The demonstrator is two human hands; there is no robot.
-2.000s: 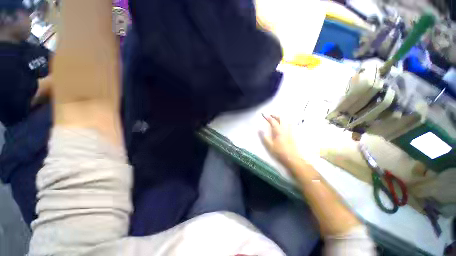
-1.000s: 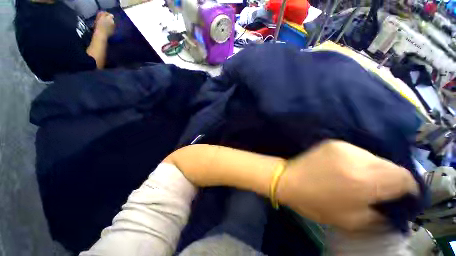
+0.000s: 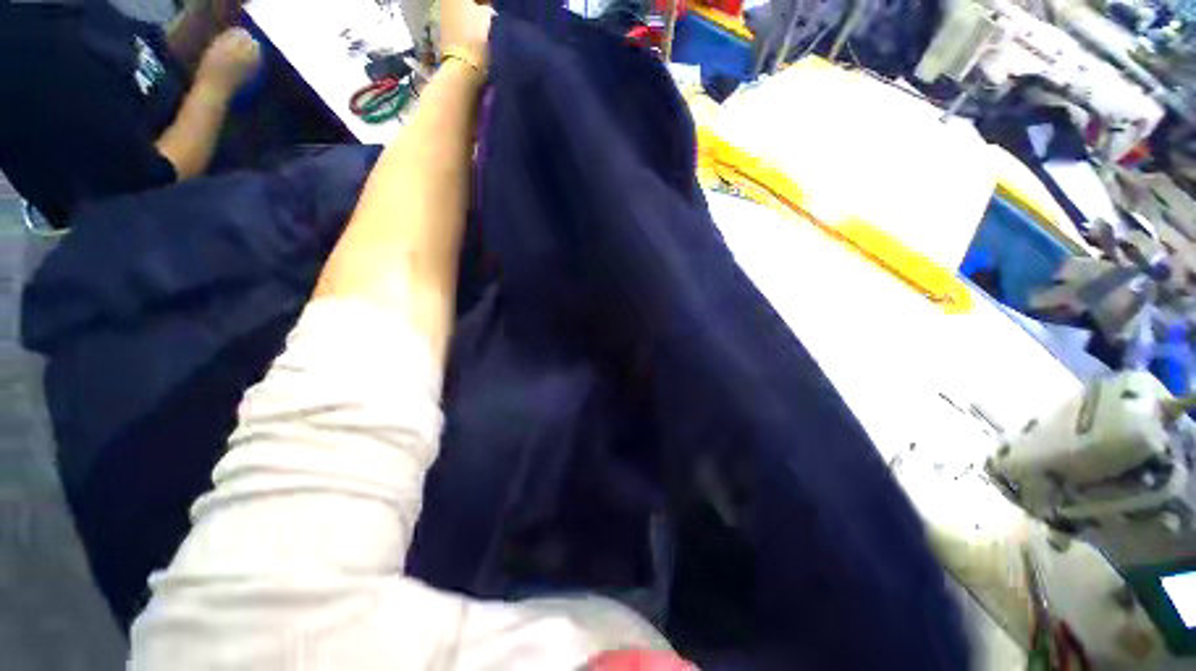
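Observation:
A large dark navy garment (image 3: 590, 302) hangs raised in front of me and spreads over my lap to the left and lower right. My left hand (image 3: 464, 26) is at the top edge of the picture, partly cut off, with the arm stretched forward. It grips the upper edge of the garment. My right hand is not in view. The cream sewing machine head (image 3: 1095, 439) stands at the right, with a small lit screen (image 3: 1184, 596) at the picture's edge. No cloth is seen under its needle area.
A white sewing table (image 3: 826, 328) runs behind the garment. A yellow strip (image 3: 839, 236) lies across it. Scissors (image 3: 1053, 642) lie at the lower right. A person in dark clothes (image 3: 79, 105) sits at the left, near other scissors (image 3: 380, 100). Blue bins and machines stand behind.
My left hand has swung from the lower right up to the top, lifting the garment away from the machine. The white table and machine head have come into fuller view.

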